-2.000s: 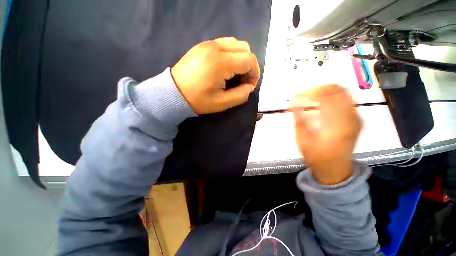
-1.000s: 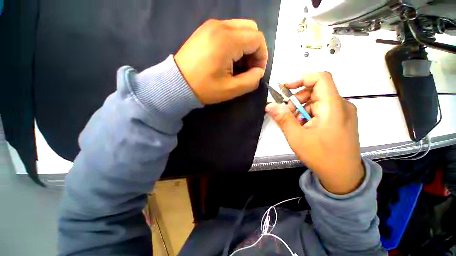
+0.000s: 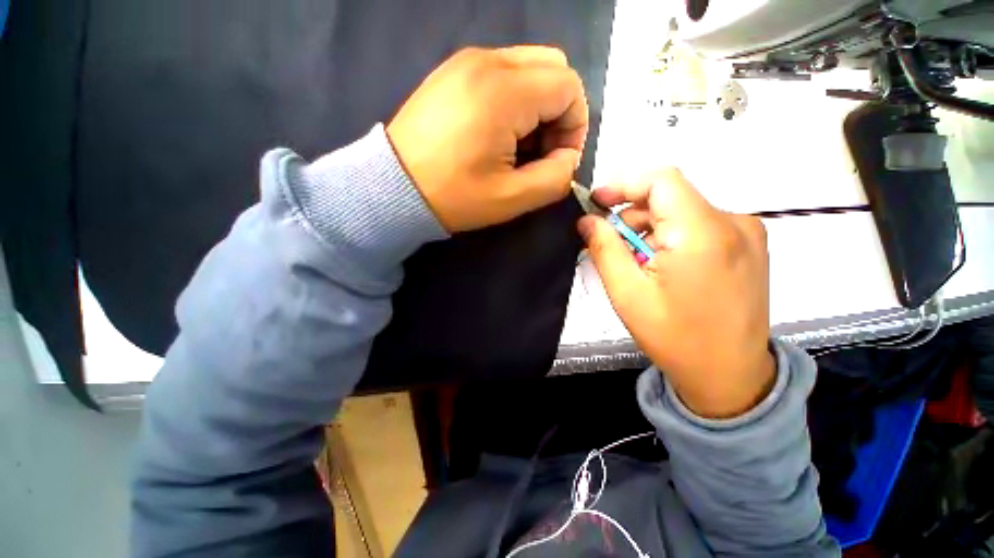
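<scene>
Dark cloth panels (image 3: 251,98) lie flat over the left of the white table. My left hand (image 3: 491,136) rests on the cloth and pinches its right edge between thumb and forefinger. My right hand (image 3: 692,278) holds small thread snips (image 3: 629,234) with a light blue and pink handle. The short blades look closed, and their tips are at the cloth edge just below my left thumb and finger. Any thread there is too fine to see.
The white sewing machine head (image 3: 807,27) is at the upper right. A black smartphone (image 3: 905,218) lies right of my right hand. The table's front edge has a ruler strip (image 3: 850,329). A white cord (image 3: 583,490) lies over my lap. A blue crate (image 3: 881,480) and cardboard (image 3: 376,469) are below.
My right hand has picked up the snips from beside the phone and brought them left to the cloth edge. The blades, apart one second ago, have closed. My left hand keeps its pinch.
</scene>
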